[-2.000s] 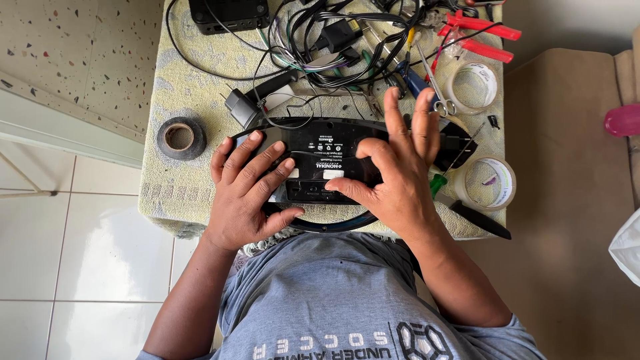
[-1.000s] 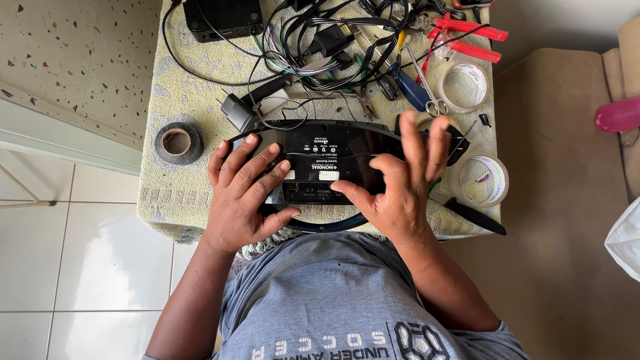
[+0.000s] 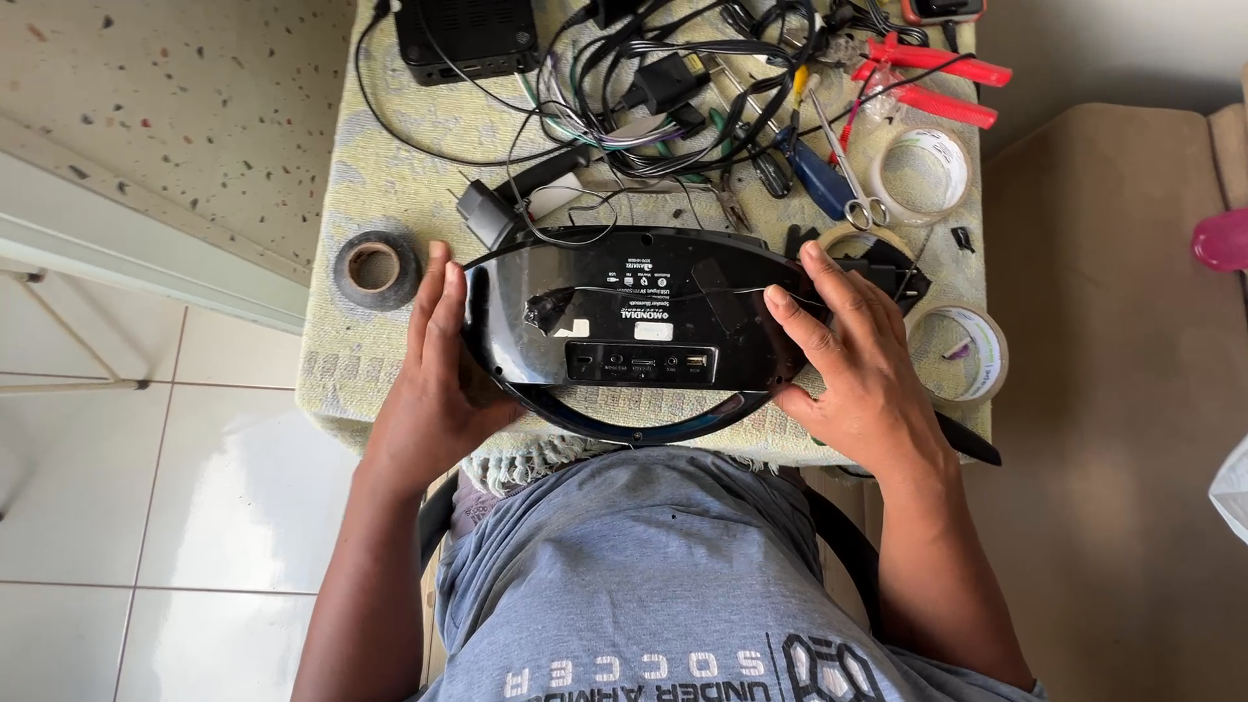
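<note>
A black Mondial Bluetooth speaker (image 3: 624,312) lies on the cloth-covered table, its back panel up and its curved handle (image 3: 639,424) toward my body. A port panel (image 3: 642,363) shows near the handle side. My left hand (image 3: 429,380) holds the speaker's left end, fingers along its edge. Around the right end is my right hand (image 3: 853,366), its thumb and fingers on the casing. A thin dark wire (image 3: 673,291) runs across the back from a lump of black tape (image 3: 549,310) toward my right hand. A strip of black tape (image 3: 720,295) sticks to the panel.
Black electrical tape (image 3: 376,270) lies left of the speaker. Behind it are tangled cables (image 3: 673,127), a black box (image 3: 466,39), a power adapter (image 3: 487,213), scissors (image 3: 846,161) and red-handled pliers (image 3: 936,83). Clear tape rolls (image 3: 960,353) and a dark blade (image 3: 967,439) lie at right.
Both hands have moved outward from the middle of the back panel to the speaker's ends. The port panel and the lump of tape, covered by my fingers before, now show.
</note>
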